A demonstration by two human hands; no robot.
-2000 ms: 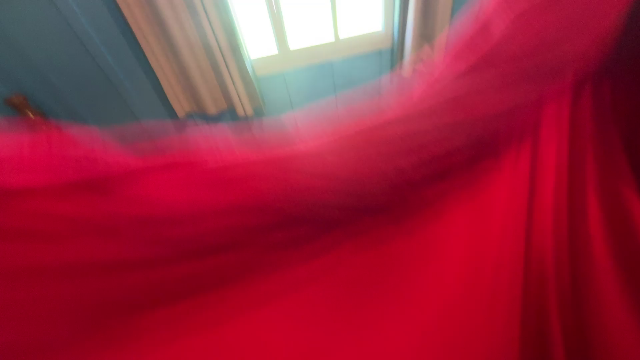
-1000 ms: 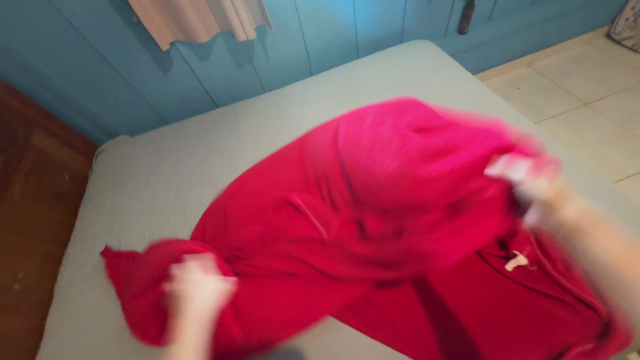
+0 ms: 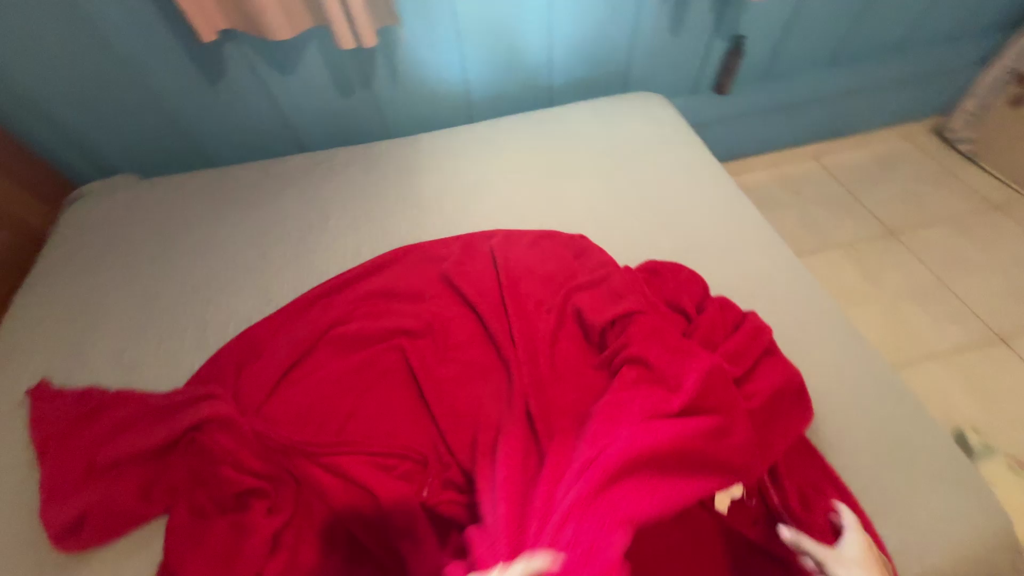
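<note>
A large red cloth [image 3: 472, 344], soft and rumpled, lies over the mattress in folds, one narrow end stretched out at the left. My left hand [image 3: 524, 562] shows only in part at the bottom edge, with a raised fold of the cloth pinched in its fingers. At the lower right, my right hand [image 3: 836, 548] rests on the cloth near its edge, fingers spread. A small pale tag [image 3: 729, 498] shows on the cloth beside this hand.
The mattress [image 3: 400, 188] wears a light fitted sheet. Behind it stands a blue panelled wall [image 3: 512, 64] with a curtain [image 3: 280, 16]. Tiled floor [image 3: 864, 232] runs along the right, a pale object [image 3: 992, 120] at the far right, brown wood [image 3: 24, 208] at the left.
The red cloth, raised before the view two seconds ago, now lies on the mattress. Since one second ago my left hand has moved right from the cloth's left end, and my right hand has moved down.
</note>
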